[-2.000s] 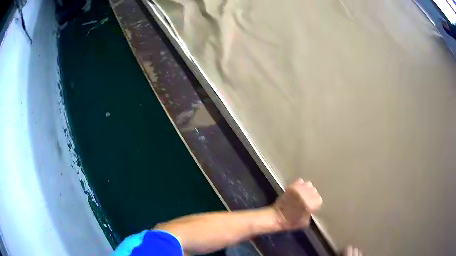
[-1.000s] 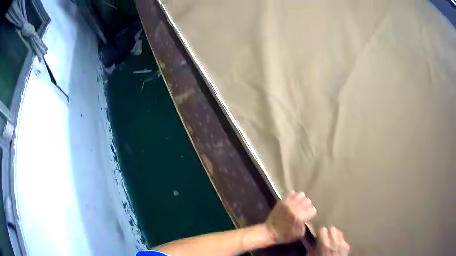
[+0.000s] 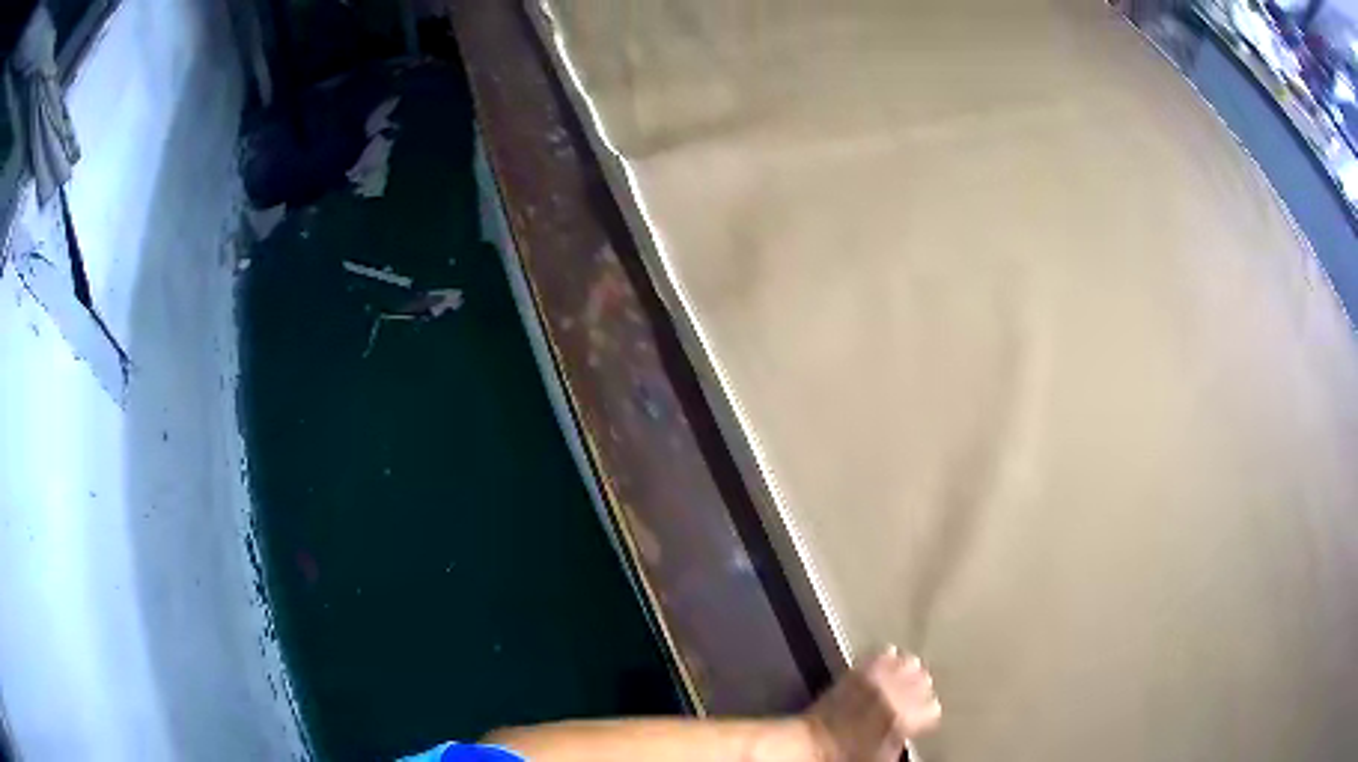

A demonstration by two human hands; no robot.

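Note:
A wide khaki fabric [image 3: 953,372] covers the table and runs out of the picture at the right and bottom. Its left edge shows a thin whitish selvedge [image 3: 721,390], slightly wavy towards the far end. My left hand [image 3: 879,706] is at the bottom, its fingers closed over the fabric's edge. The fingertips lie on top of the cloth; the thumb is hidden. My right hand is out of the picture. A soft crease runs up the cloth from near my left hand.
A worn brown wooden table strip [image 3: 626,402] shows beside the cloth. Left of it is a dark green floor [image 3: 432,506] with scraps [image 3: 410,304] and a dark heap [image 3: 305,149] near a white wall [image 3: 149,491]. A grey-blue table edge [image 3: 1281,142] stands at the upper right.
My right hand, beside my left a second ago, has left the picture. My left hand sits lower in view. The strong folds near it have softened, and the far selvedge looks wavier.

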